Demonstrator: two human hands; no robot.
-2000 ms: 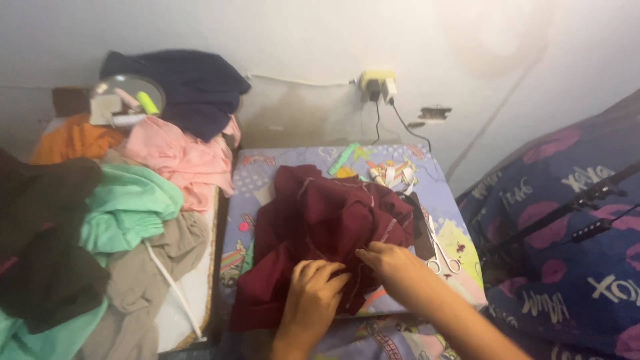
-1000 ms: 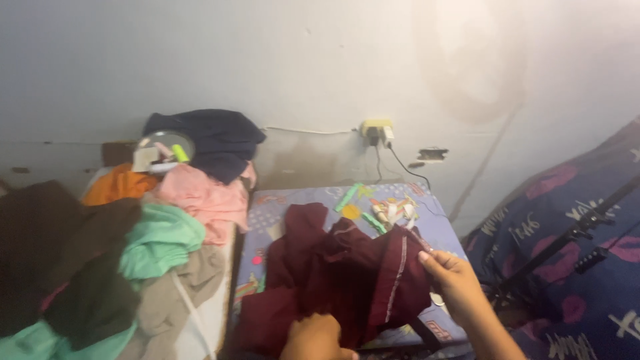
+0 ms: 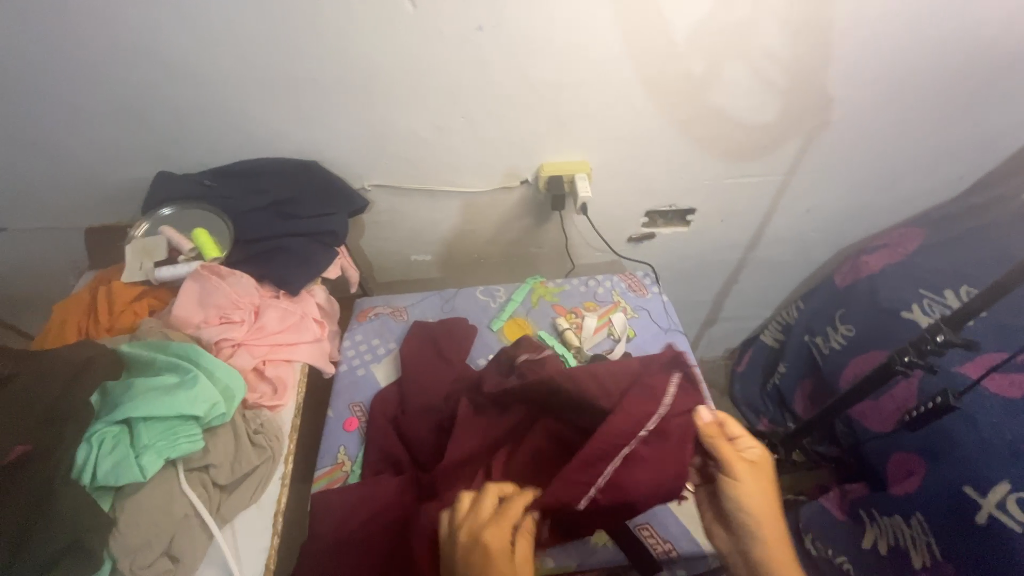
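A maroon fabric garment (image 3: 496, 432) lies bunched over a patterned purple-blue table top (image 3: 376, 320), a pale stitched seam showing on its right part. My right hand (image 3: 740, 480) pinches the garment's right edge between thumb and fingers and holds it raised. Low in the view, my left hand (image 3: 490, 528) rests on the cloth with its fingers curled; whether it grips the fabric cannot be told. Behind the garment are green strips (image 3: 516, 304) and a bundle of white elastic or tape (image 3: 604, 332). A pink button (image 3: 350, 424) lies left of the cloth.
Piled clothes, among them mint green (image 3: 164, 408), pink (image 3: 248, 320) and navy cloth (image 3: 272, 208), cover a surface at left, with a round clear container (image 3: 182, 228) and thread spools. Plugs and cords hang from a wall socket (image 3: 565, 172). A black stand arm (image 3: 912, 356) crosses patterned fabric at right.
My right hand has moved right from the middle of the garment and lifted its right edge, spreading the cloth. The scissors seen at the right two seconds ago are now out of sight.
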